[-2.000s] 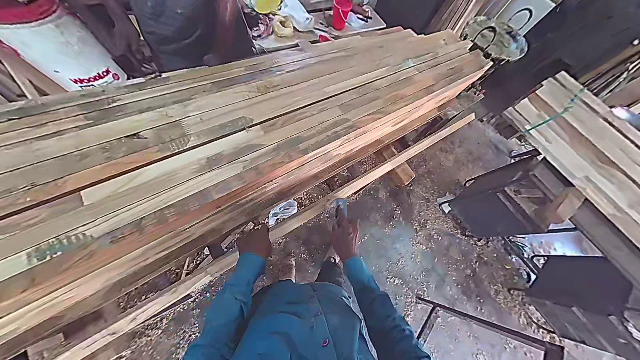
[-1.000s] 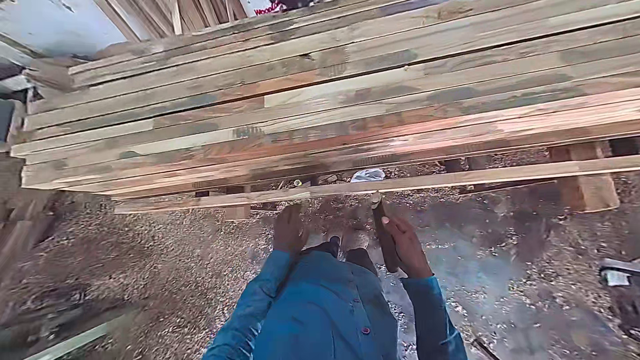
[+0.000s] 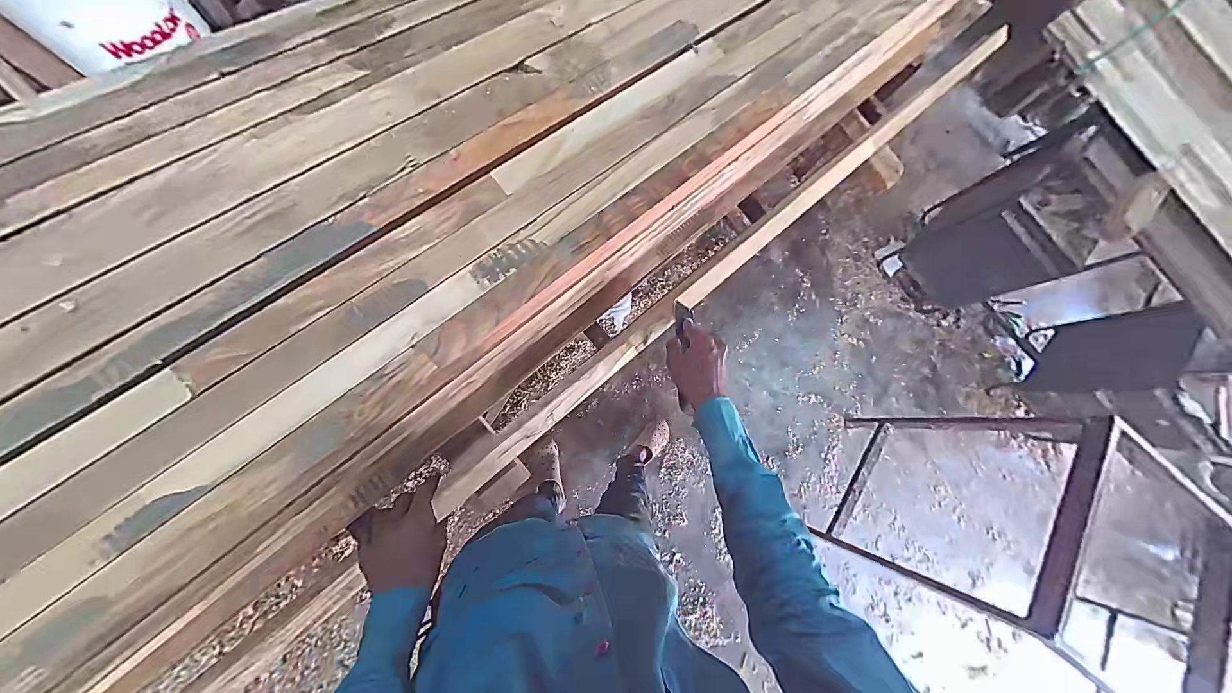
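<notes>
A stack of long wooden boards [image 3: 404,241] fills the left and upper view. Alongside its near edge runs a narrow wooden strip [image 3: 799,207], slanting from the upper right down to my left hand. My left hand [image 3: 402,539] is at the strip's lower end, beside the stack; its fingers are partly hidden and its grip is unclear. A dark, flat-bladed hand tool [image 3: 683,322] is in my right hand [image 3: 698,366], its top at or close to the strip's near edge. A whitish scrap [image 3: 618,313] lies between the strip and the stack.
Wood shavings cover the floor [image 3: 770,395] around my feet. A metal frame [image 3: 1068,529] lies at the lower right. Dark panels [image 3: 982,255] stand under another pile of boards [image 3: 1155,87] on the right. A white sack [image 3: 125,34] with red writing is at the upper left.
The view has swung strongly. My left hand, near the middle of the strip a second ago, is now at its lower end. My right hand still holds the dark tool.
</notes>
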